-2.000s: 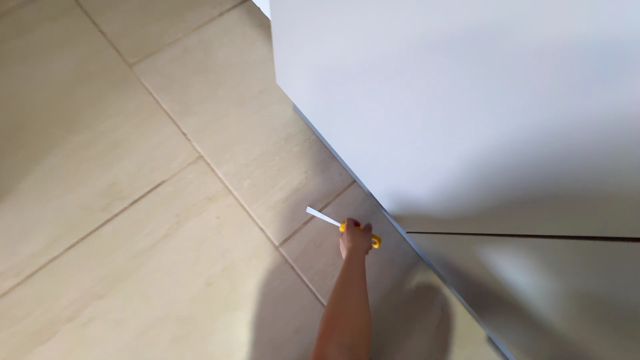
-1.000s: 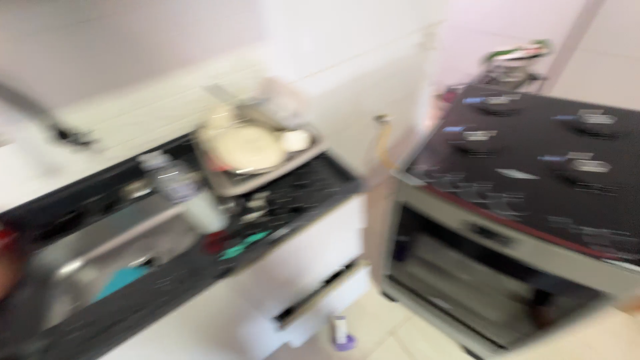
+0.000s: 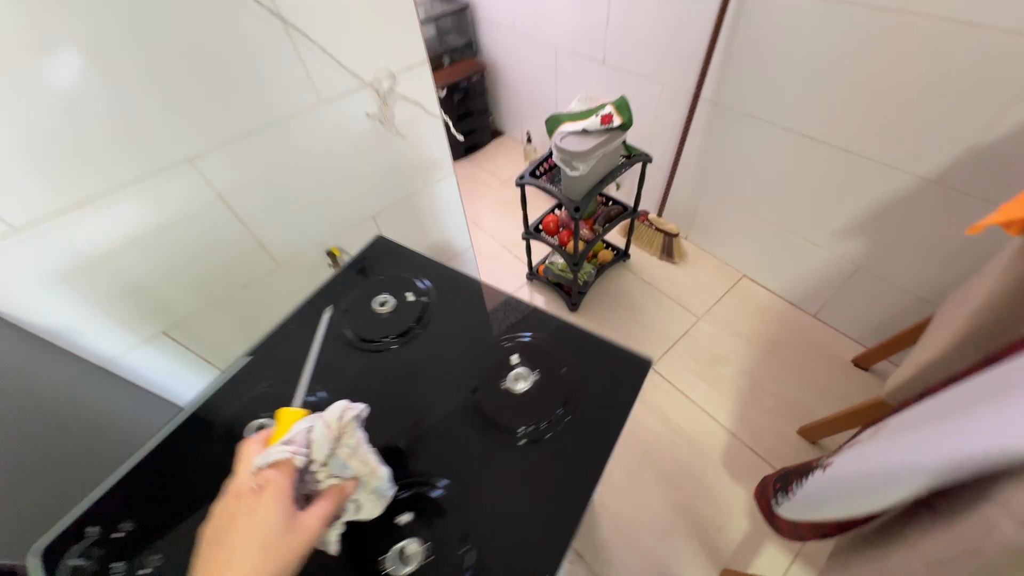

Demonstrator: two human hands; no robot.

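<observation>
My left hand point(image 3: 268, 500), at the lower left, holds a knife point(image 3: 313, 360) by its yellow handle; the slim metal blade points up and away over the cooktop. The same hand grips a crumpled whitish cloth point(image 3: 352, 464) with faint coloured marks. Both are above the black glass cooktop point(image 3: 456, 368), whose burners have neither grates nor caps on them. A small metal burner fitting point(image 3: 520, 379) is to the right of the cloth, and another point(image 3: 384, 303) is beyond the blade. My right hand is out of view.
Behind the cooktop is a white tiled wall point(image 3: 224, 160) with a hanging string. A black three-tier rack point(image 3: 578, 216) holds produce and a grey bin. A broom point(image 3: 662, 238) leans by the wall. At the right, cloth-draped furniture has wooden legs point(image 3: 846, 420).
The view has swung from the floor beside a white cabinet, past the sink and stove, to the cooktop. The yellow-handled knife was in the hand earlier; the cloth now shows in the hand too.
</observation>
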